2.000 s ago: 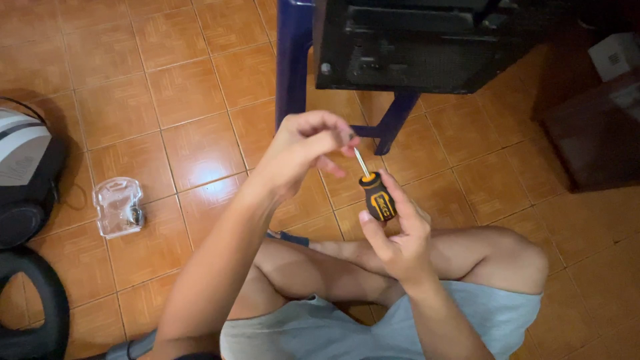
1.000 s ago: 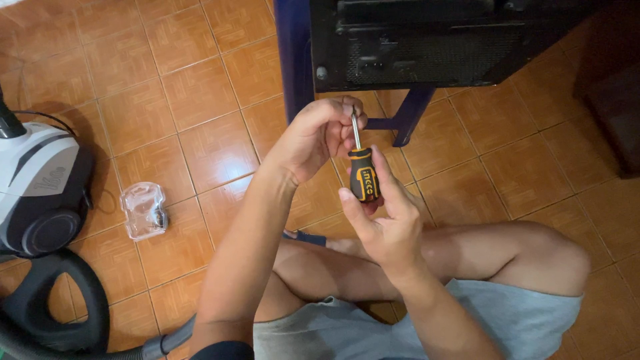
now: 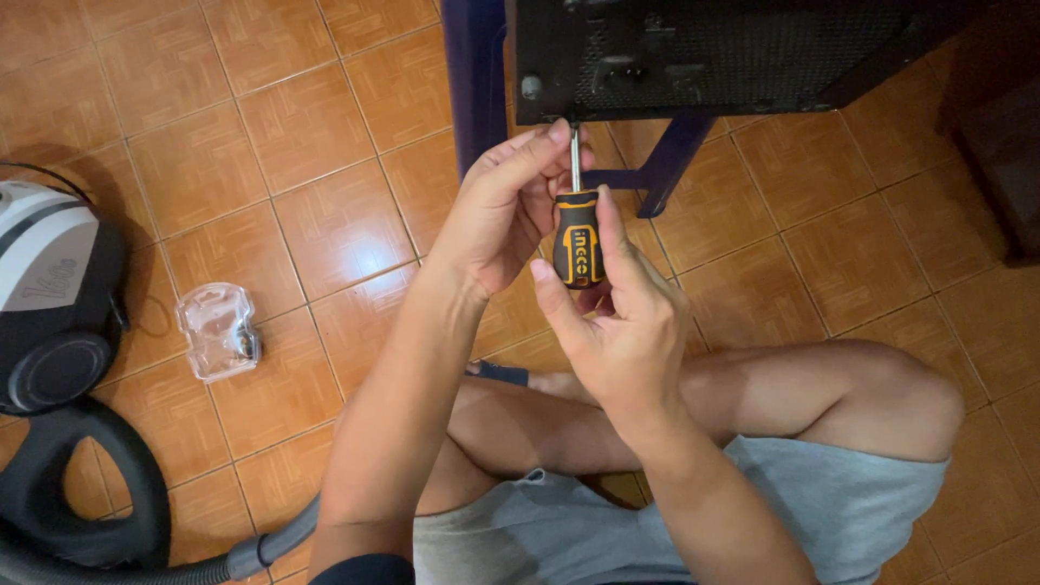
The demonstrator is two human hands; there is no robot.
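Note:
My right hand holds a stubby Ingco screwdriver by its black and orange handle, the shaft pointing up and away from me. Around the shaft's tip are the fingers of my left hand, at the lower edge of a black perforated metal computer case. The tip meets that edge or lies just beside it; a small dark thing there, perhaps a screw, is too small to make out. Whether my left fingers grip it, the shaft or both cannot be told. The case rests on a dark blue plastic stool.
At the left stand a white and black vacuum cleaner and its black hose. A clear plastic blister pack with small dark items lies on the tiled floor. A dark piece of furniture is at the right edge.
The screwdriver has turned from a slant to nearly upright in view, and its tip has come up to the case's lower edge. Both hands have moved closer to the case.

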